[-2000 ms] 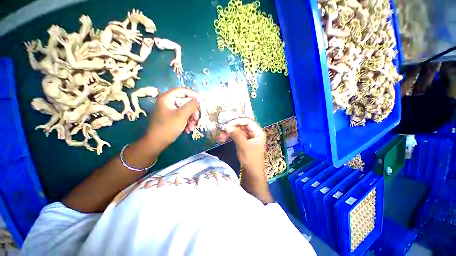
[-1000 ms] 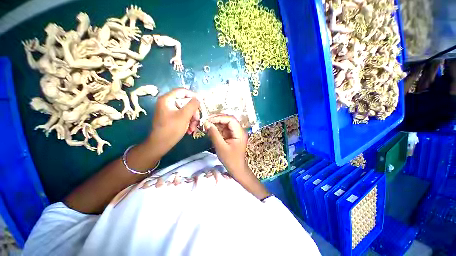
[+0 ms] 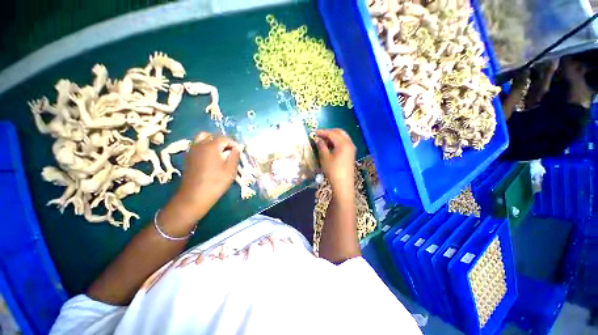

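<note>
My left hand (image 3: 213,163) is at the left side of the pad, its fingers closed around the upper end of a beige limb (image 3: 246,184) whose clawed end points down toward the bench edge. My right hand (image 3: 336,152) is at the pad's right side, fingertips together near the lower end of the yellow-green rings (image 3: 301,62); whether it holds a ring cannot be seen. The tan pad (image 3: 279,154) has a shiny clear cover. A loose heap of beige limbs (image 3: 108,137) lies at the left, with one limb (image 3: 203,90) beside it.
A blue tote (image 3: 426,167) of beige parts stands right of the rings. A lower bin (image 3: 364,219) of small parts is below the bench edge. Stacked blue trays (image 3: 452,262) and a green crate (image 3: 513,193) are at lower right. Another person's arm (image 3: 577,91) shows at far right.
My right hand has moved away from my left hand, up and right toward the rings. The limb at my left hand shows more clearly. The view has shifted slightly.
</note>
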